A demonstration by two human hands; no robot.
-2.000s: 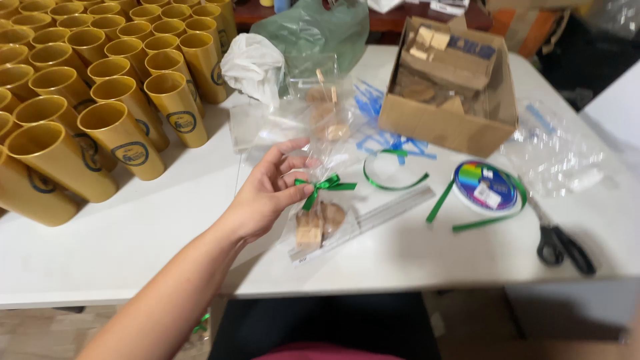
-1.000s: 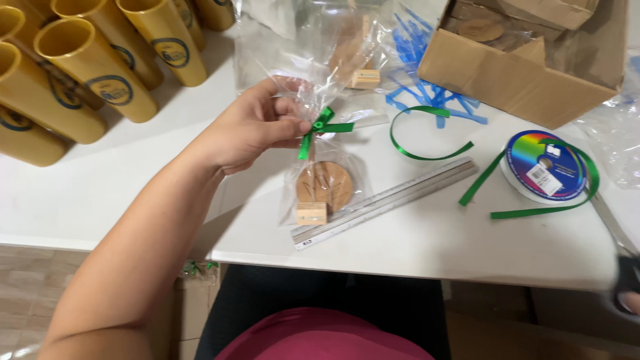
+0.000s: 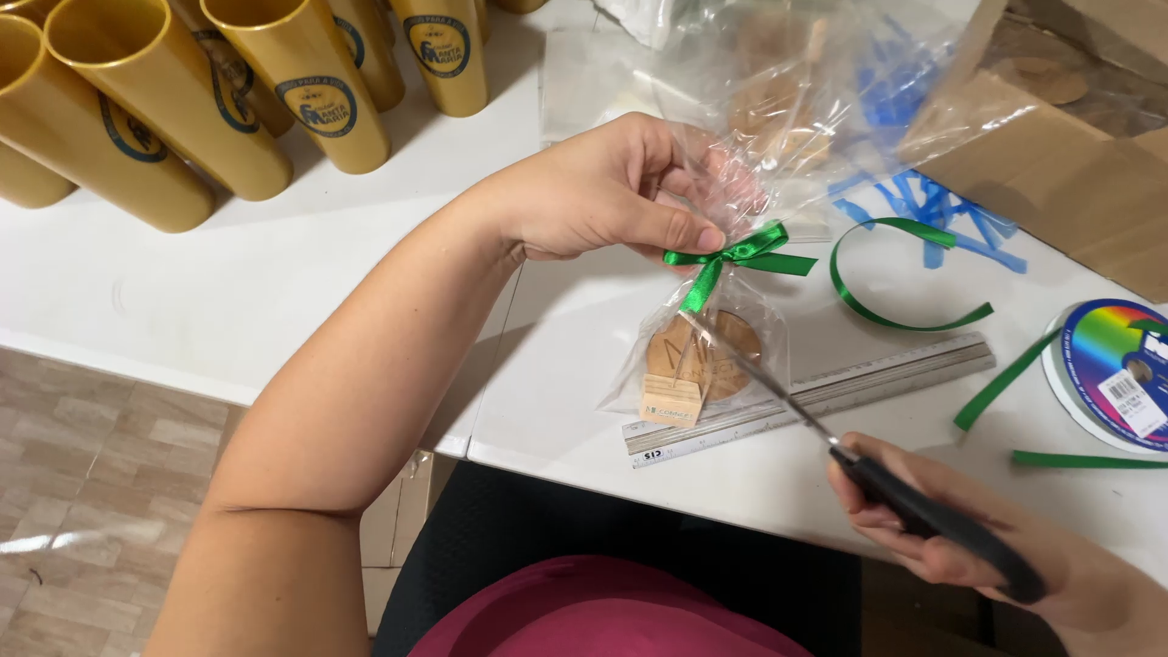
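My left hand (image 3: 639,196) pinches the gathered neck of a clear cellophane bag (image 3: 771,342), right at its green satin ribbon bow (image 3: 730,260). Inside the bag are a round engraved wooden disc (image 3: 730,347) and a small wooden block (image 3: 672,400). My right hand (image 3: 922,520) holds black-handled scissors (image 3: 931,511); their blades look closed, and the tips lie just under the bow's hanging tail, in front of the bag. Beneath the bag's lower edge lies a metal-coloured scale ruler (image 3: 885,372).
A curled green ribbon piece (image 3: 844,287) and a ribbon spool (image 3: 1113,374) lie at right. Blue ribbon strips (image 3: 976,224) are beside a cardboard box (image 3: 1068,192). Several gold cups (image 3: 338,100) stand at upper left. Another bagged wooden item (image 3: 776,109) lies behind my left hand.
My right hand has brought the scissors from the table's right side over to the bow. The left hand still holds the bag's neck. The view has moved closer.
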